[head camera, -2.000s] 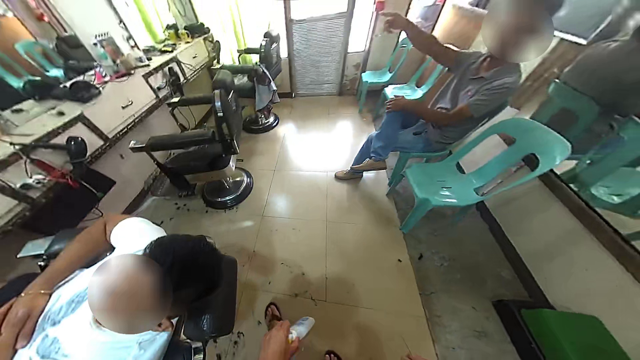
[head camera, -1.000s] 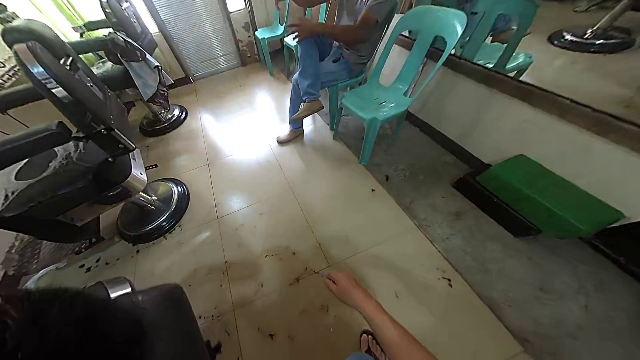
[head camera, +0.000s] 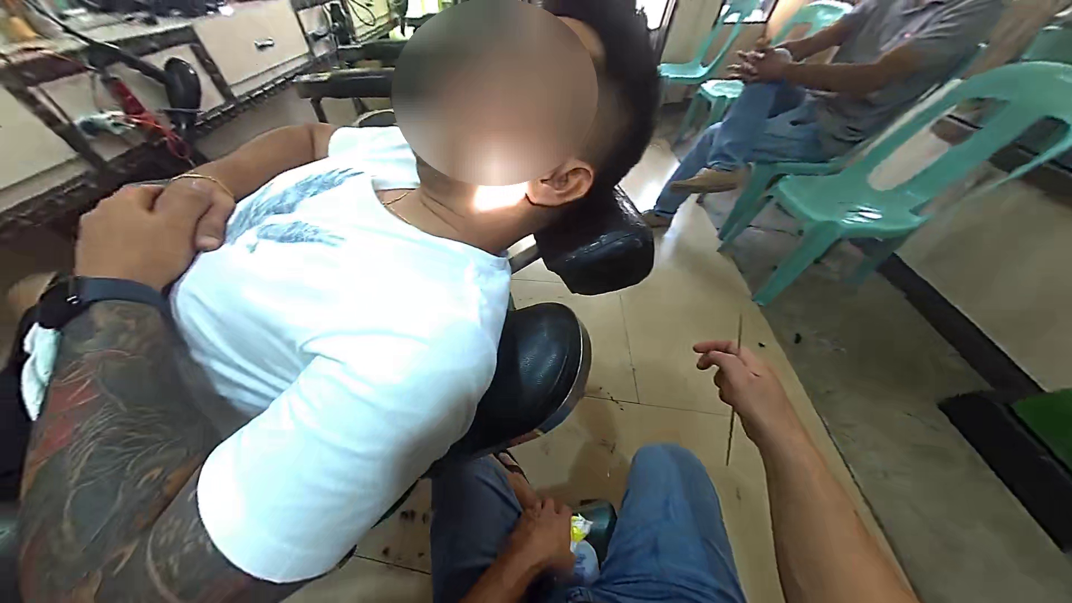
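My right hand (head camera: 741, 381) is closed on a thin, dark rod (head camera: 731, 435) that stands nearly upright, above the tiled floor. Low in the view, between my knees, my left hand (head camera: 544, 532) grips a small whitish plastic container (head camera: 584, 559) with yellow on its top; the fingers partly cover it. To the left a person in a white T-shirt (head camera: 360, 335) leans back in a black barber chair (head camera: 536, 360), head by the padded headrest (head camera: 599, 247) and hands clasped on the belly. A bright spot of light falls on the neck below the ear.
Green plastic chairs (head camera: 896, 188) line the right side, with a seated person in jeans (head camera: 787, 121). A counter with drawers (head camera: 251, 42) and cables runs along the upper left. A black and green step-like object (head camera: 1005, 452) lies at the right edge.
The view has swung back to the reclined person. The seated person's raised arm has come down, hands now together. The light on the reclined person's neck was not visible in the earlier frames.
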